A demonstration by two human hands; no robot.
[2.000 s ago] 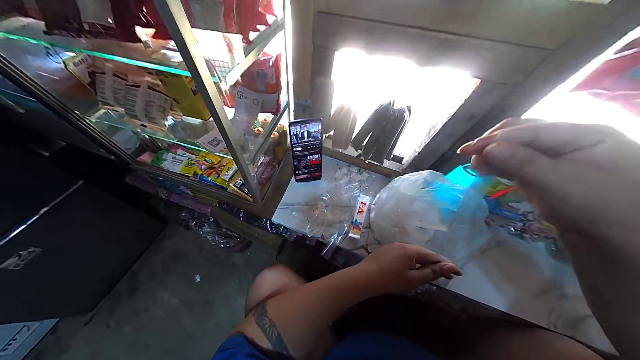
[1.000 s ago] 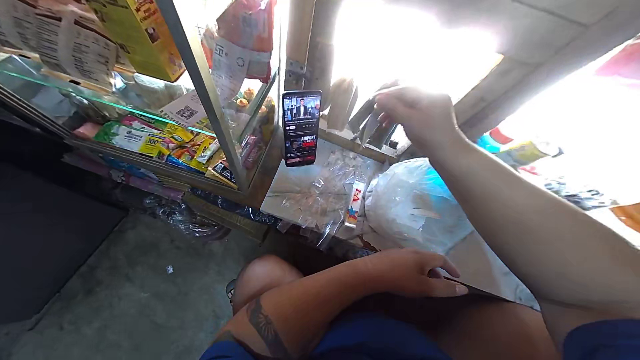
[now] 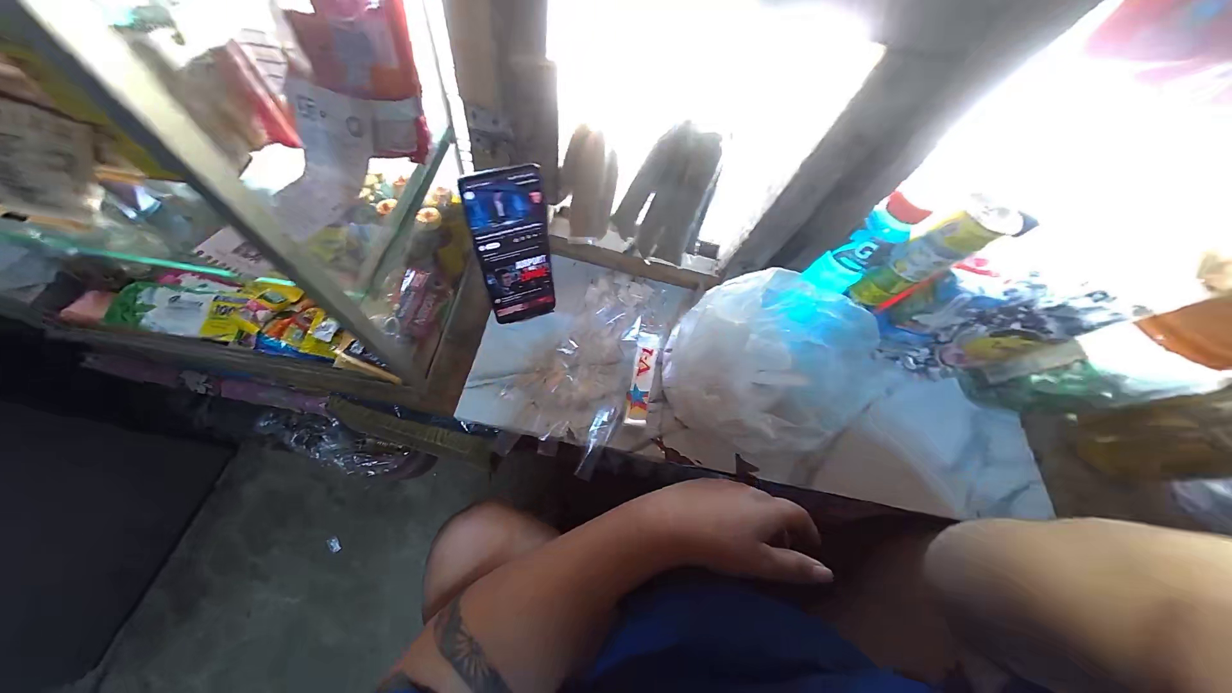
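My left hand point(image 3: 746, 529) rests over my lap below the counter edge, fingers loosely bent and apart, holding nothing visible. A blurred bare limb fills the lower right corner; my right hand is not in view. On the marbled counter top point(image 3: 914, 448) sits a rounded, translucent white plastic bag point(image 3: 770, 361). Left of it lies a narrow white packet point(image 3: 642, 378) with red lettering, beside crumpled clear plastic wrappers point(image 3: 568, 371). A smartphone point(image 3: 508, 243) with a lit screen stands propped up behind the wrappers.
A glass display case point(image 3: 260, 231) with packaged goods stands at left. Behind the bag are a blue bottle with a red cap point(image 3: 861, 245) and a yellow can point(image 3: 943, 245). More plastic packages point(image 3: 1039, 327) are at right. A dark panel point(image 3: 87, 539) borders the floor at lower left.
My right hand, raised over the bag and then near the window opening in the earlier frames, has left the view. My left hand stays low over my lap. The view has shifted.
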